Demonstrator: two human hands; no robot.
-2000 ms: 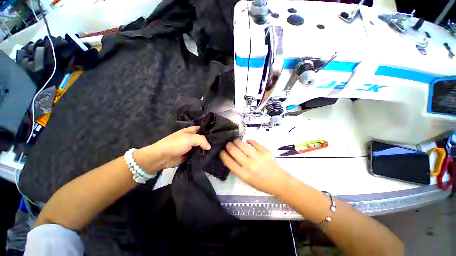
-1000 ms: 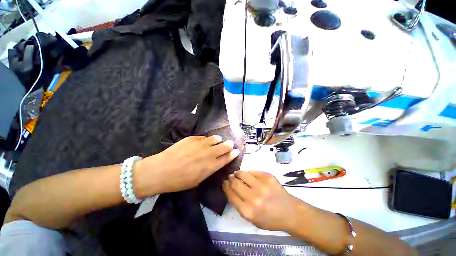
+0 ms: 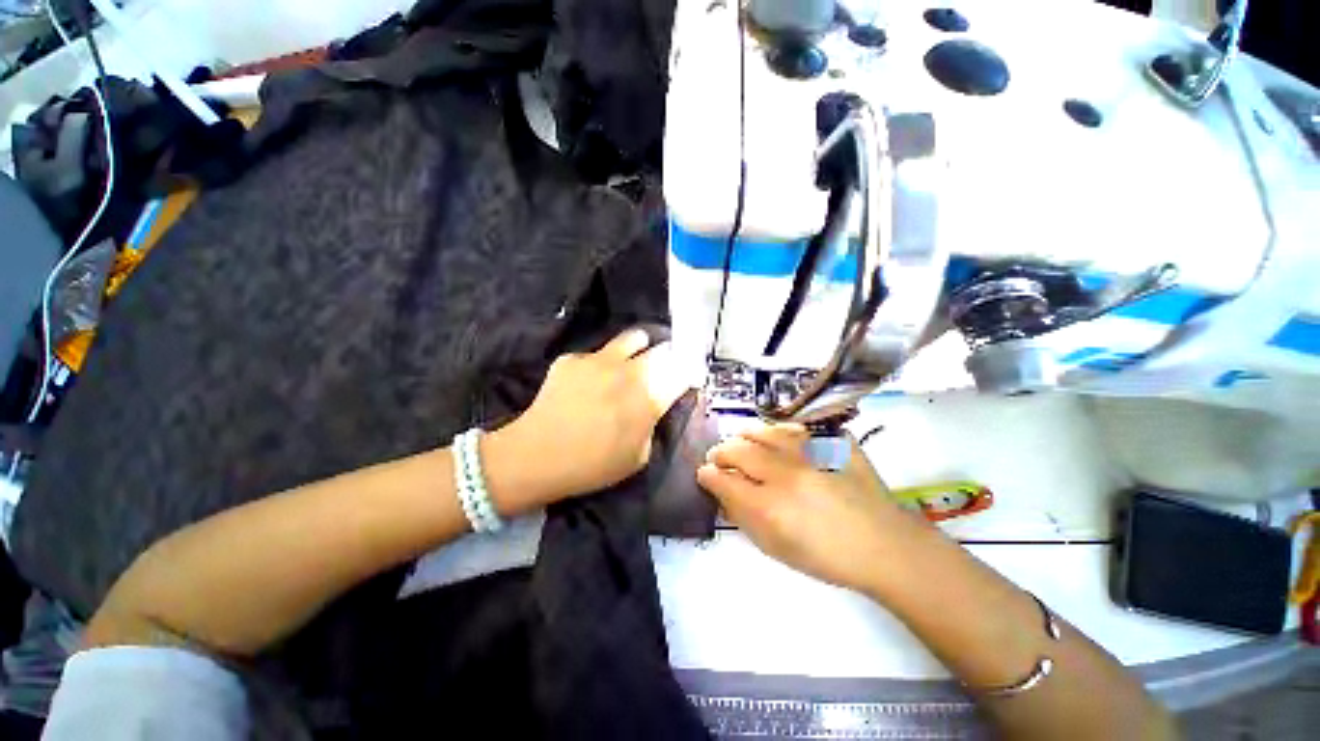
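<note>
A large dark mottled garment body [image 3: 333, 290] covers the left side of the table. A smoother dark garment edge [image 3: 680, 471] lies flat at the presser foot [image 3: 741, 385] of the white sewing machine [image 3: 811, 174]. My left hand [image 3: 586, 427] presses on the dark cloth just left of the foot, fingertips partly hidden beside the machine head. My right hand [image 3: 789, 500] has its fingertips at the right edge of the cloth, just in front of the foot. Whether its fingers pinch the cloth cannot be told. Dark folds [image 3: 601, 623] hang over the front edge.
Thread snips [image 3: 948, 501] lie partly behind my right hand. A smartphone [image 3: 1204, 562] and orange scissors handles [image 3: 1306, 557] are at the right. A ruler strip [image 3: 840, 718] runs along the front edge. A white piece [image 3: 471, 557] shows under the cloth below my left wrist.
The bunched cloth at the needle has been laid flat. My left hand has moved from gripping folds to resting beside the foot. My right hand has moved closer to the foot, partly covering the snips.
</note>
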